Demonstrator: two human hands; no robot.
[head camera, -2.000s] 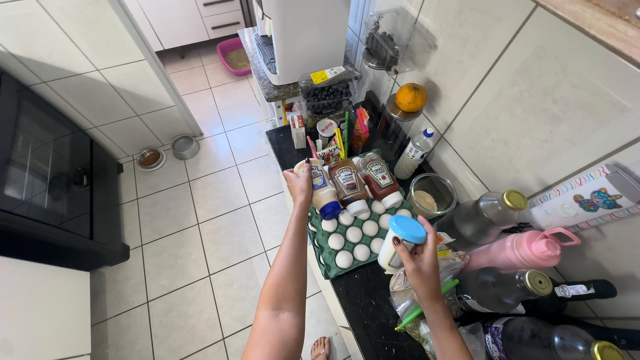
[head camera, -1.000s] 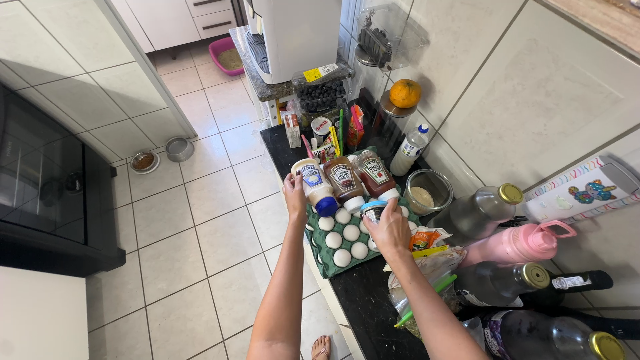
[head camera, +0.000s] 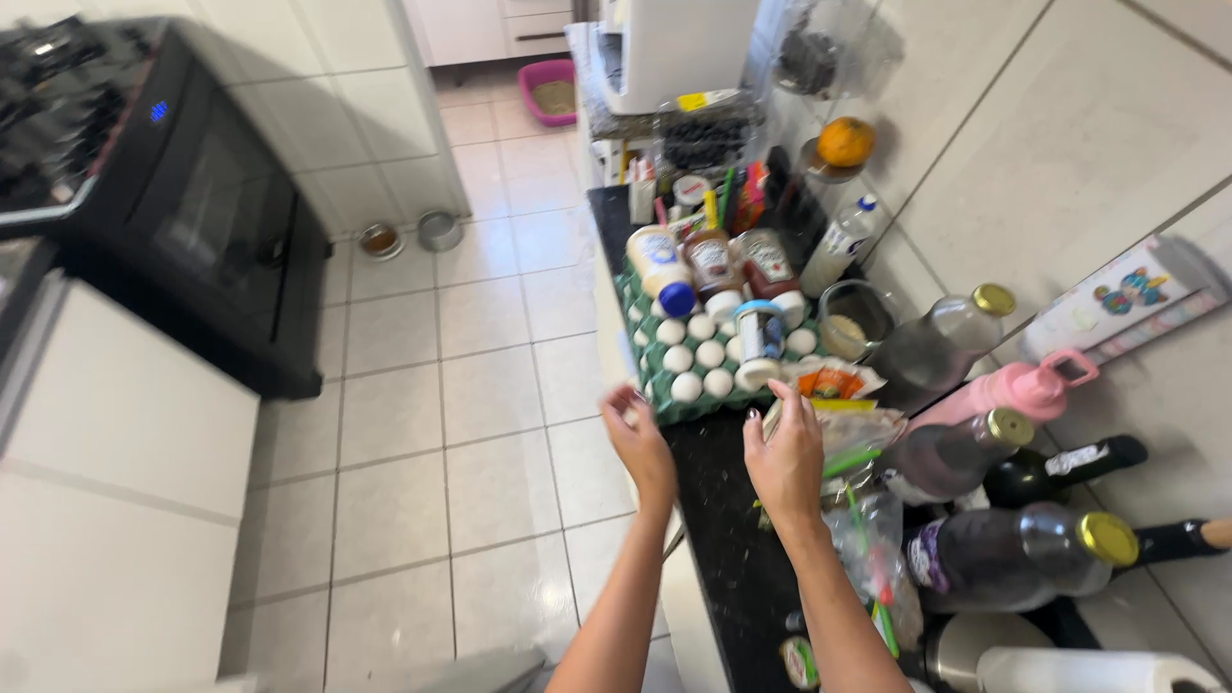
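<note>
My left hand (head camera: 639, 449) is just off the near left corner of a green egg tray (head camera: 688, 412), fingers curled and apart, holding nothing visible. My right hand (head camera: 786, 452) is over the black countertop, its fingertips just below a small white container with a blue lid (head camera: 759, 332), which lies on the eggs. White eggs (head camera: 709, 354) fill the near part of the tray. A mayonnaise bottle with a blue cap (head camera: 659, 265), a brown-red sauce bottle (head camera: 713, 265) and a ketchup bottle (head camera: 767, 265) lie side by side across its far part.
Bagged food (head camera: 852, 423), a glass jar (head camera: 844, 322), a pink bottle (head camera: 1020, 393) and several dark bottles with gold lids (head camera: 1011, 558) line the wall side. An orange (head camera: 846, 142) sits farther back. At left is a black stove (head camera: 221, 221); two bowls (head camera: 440, 231) are on the tiled floor.
The blue-lidded container, in my right hand earlier, now lies on the eggs. Both hands have drawn back toward me, the left one away from the mayonnaise bottle.
</note>
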